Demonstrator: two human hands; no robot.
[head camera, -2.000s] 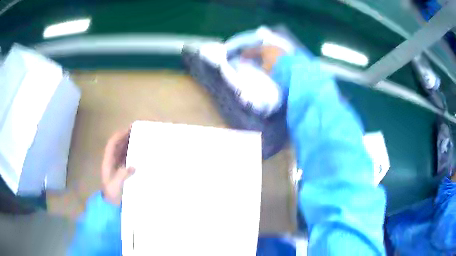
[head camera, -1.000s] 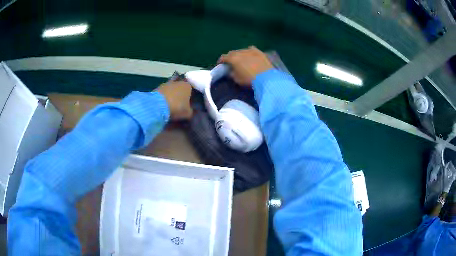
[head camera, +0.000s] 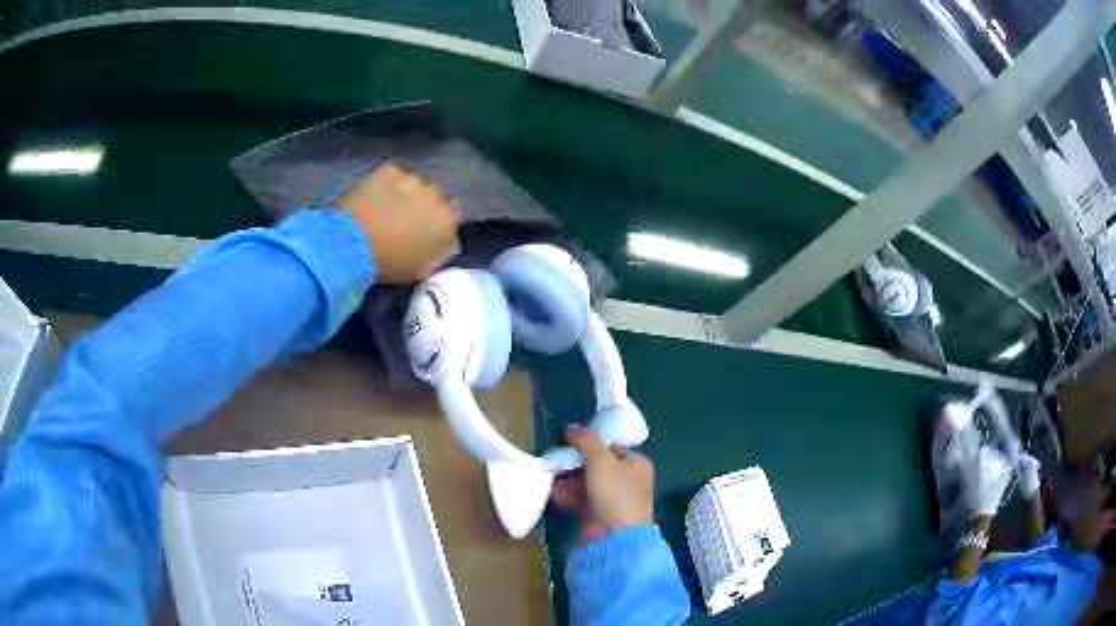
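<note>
White headphones with pale blue cushions (head camera: 468, 328) are held by the headband in my right hand (head camera: 608, 487), cat-ear points toward me. Their ear cups lie at the opening of a dark grey bag (head camera: 349, 153). My left hand (head camera: 401, 223) is closed on the bag, its fingertips hidden from view. The bag spreads over the rail and the green belt. A white box base (head camera: 421, 528) stands open at the lower left, cut off by the bottom edge, with a white leaflet (head camera: 284, 589) lying in it.
A brown cardboard sheet (head camera: 490, 410) lies under the box. A leaflet stack (head camera: 734, 538) is on the green surface at right. A packed box (head camera: 594, 55) is on the far belt. More headphones (head camera: 900, 294) lie by the slanted metal post (head camera: 857, 202). Another person (head camera: 1022, 581) works at far right.
The headphones have turned, with the headband now toward me. My right hand has moved down to the headband. The bag is spread further left and away. The view has shifted right.
</note>
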